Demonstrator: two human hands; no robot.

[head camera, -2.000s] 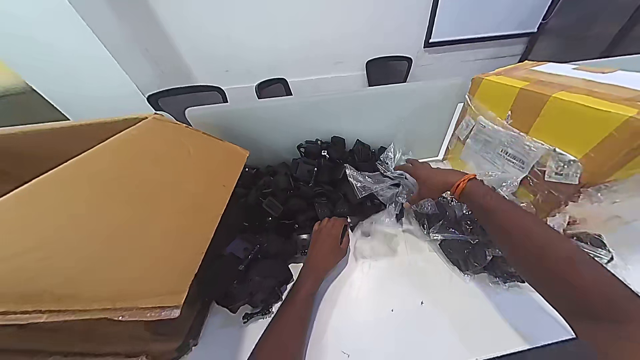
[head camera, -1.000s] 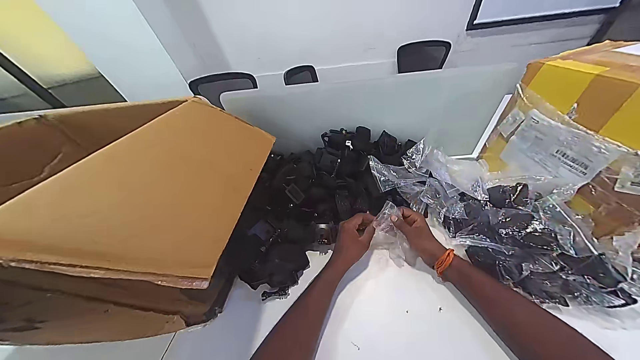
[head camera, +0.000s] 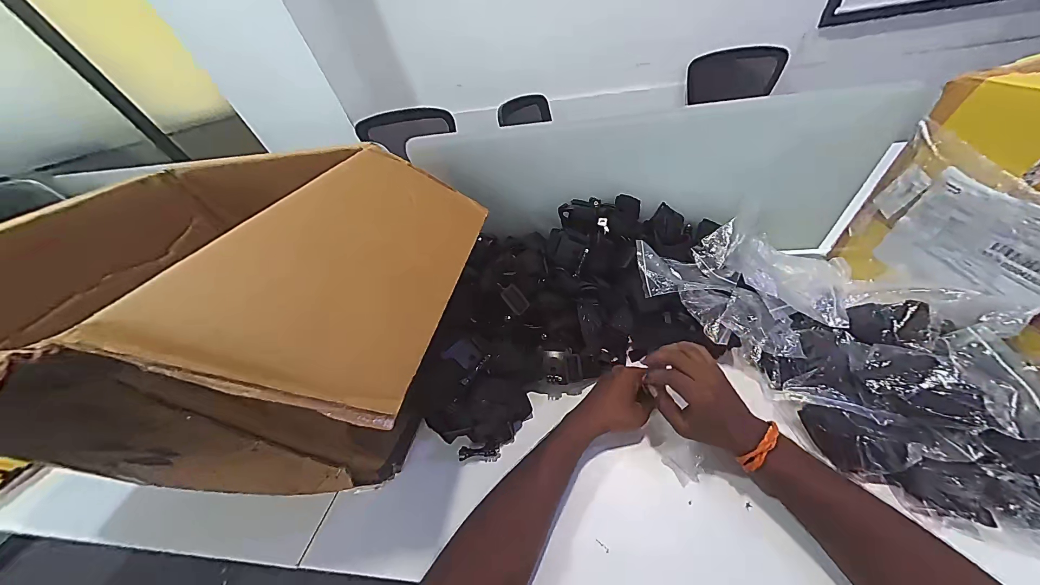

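Observation:
My left hand (head camera: 624,400) and my right hand (head camera: 691,390) meet at the front edge of a heap of black plastic-and-strap items (head camera: 569,301) on the white table (head camera: 642,520). Their fingertips pinch a clear plastic bag (head camera: 676,447), part of which hangs below the right hand onto the table; what else is between the fingers is hidden. An orange band circles my right wrist. Right of my hands lie several clear bags (head camera: 877,366) with black items inside. Crumpled clear plastic (head camera: 731,280) rests over the right side of the heap.
A large open cardboard box (head camera: 301,276) stands at the left, against the heap. At the right is a yellow-taped carton (head camera: 991,122) with a labelled plastic pouch. Behind the heap runs a frosted panel (head camera: 691,162), with several chairs (head camera: 738,75) beyond it.
Two seconds ago my right hand held crumpled plastic farther right, over the heap's edge; it has come over to my left hand. The view has swung toward the left.

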